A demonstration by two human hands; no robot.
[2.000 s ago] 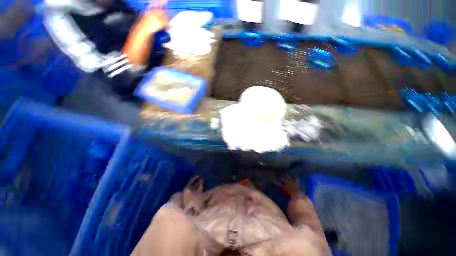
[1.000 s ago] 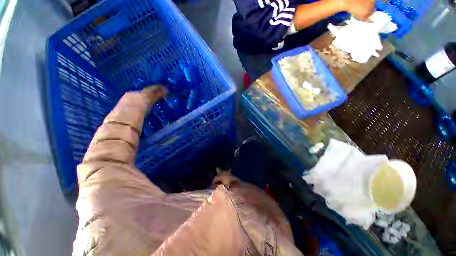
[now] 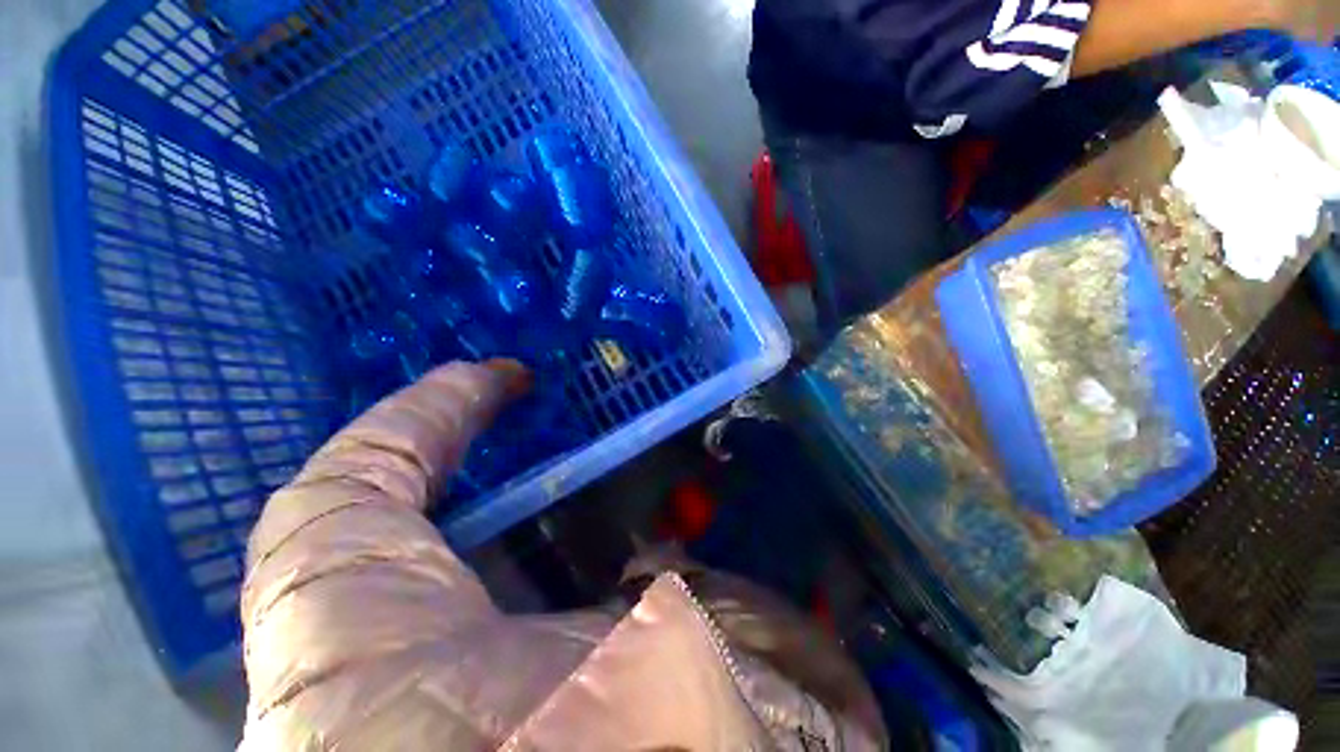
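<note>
A large blue slatted crate (image 3: 588, 478) stands at the left, tilted in view. Several glossy blue shells (image 3: 507, 287) lie in it. My left arm, in a puffy beige sleeve, reaches into the crate. My left hand (image 3: 510, 376) shows only as a small part past the cuff, next to the shells; its fingers are hidden, so its grip cannot be told. My right hand is not visible; the jacket front covers the lower middle.
A blue tray (image 3: 977, 345) of small pale bits sits on the brown side board (image 3: 926, 331). White cloth (image 3: 1117, 676) with a partly cut-off white tub lies at the lower right. Another person's arm (image 3: 1161, 41) reaches across the top right. The mesh belt (image 3: 1264, 500) is at the right.
The view has swung left and closer over the crate. My left hand stays inside it, now lower among the shells. The tub has moved to the bottom edge of view.
</note>
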